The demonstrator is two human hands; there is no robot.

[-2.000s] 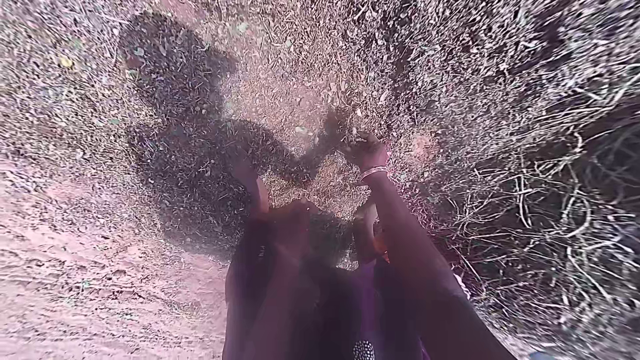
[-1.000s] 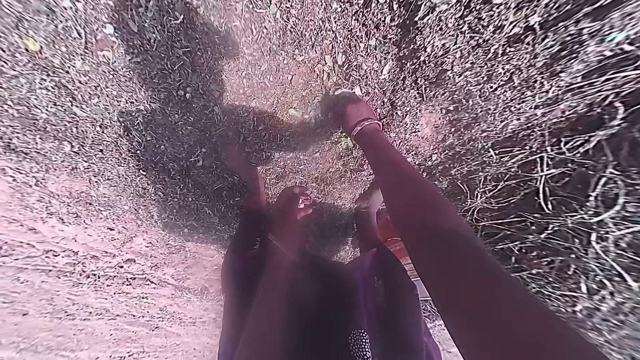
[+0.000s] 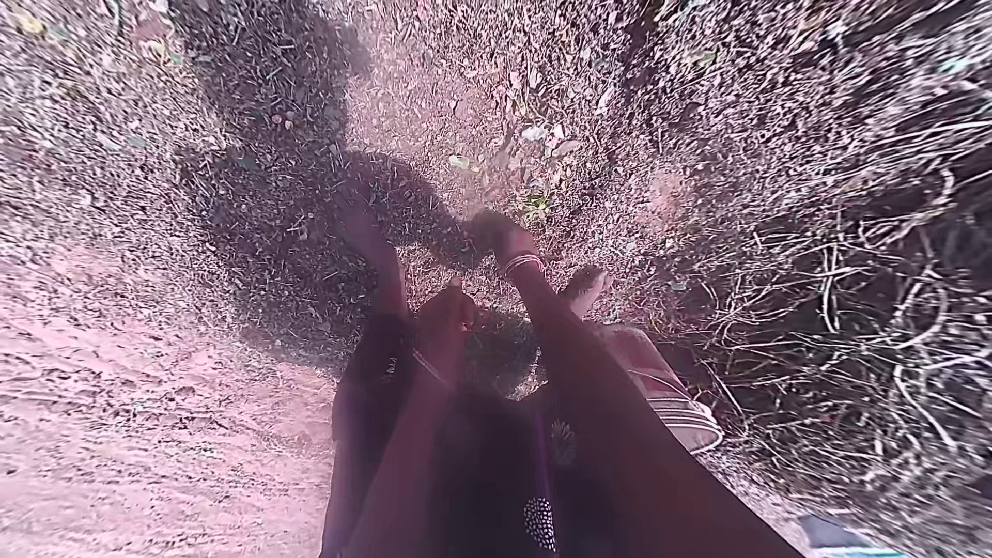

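Note:
My left hand (image 3: 446, 314), with a thin bracelet at the wrist, is held low between my legs above the ground. Its fingers look curled, but what they hold, if anything, is not plain. My right hand (image 3: 504, 236), with pale bangles (image 3: 524, 263) at the wrist, reaches down close to the littered soil (image 3: 465, 186), beside a small green plant (image 3: 536, 203). Shadow and blur hide its fingers. One bare foot (image 3: 372, 240) lies in shade at the left, the other (image 3: 587, 288) just right of my right forearm.
Tangled dry stems (image 3: 837, 302) fill the right side. Bare reddish soil (image 3: 155, 434) lies at lower left. Dark clothing (image 3: 496, 465) with a dotted patch (image 3: 539, 523) covers my lap. A striped cloth edge (image 3: 686, 422) shows right of my right arm. Pale leaves (image 3: 535, 133) lie ahead.
My right hand has drawn back closer to my left hand since one second ago. The right foot and the striped cloth have come into clearer view beside my right arm.

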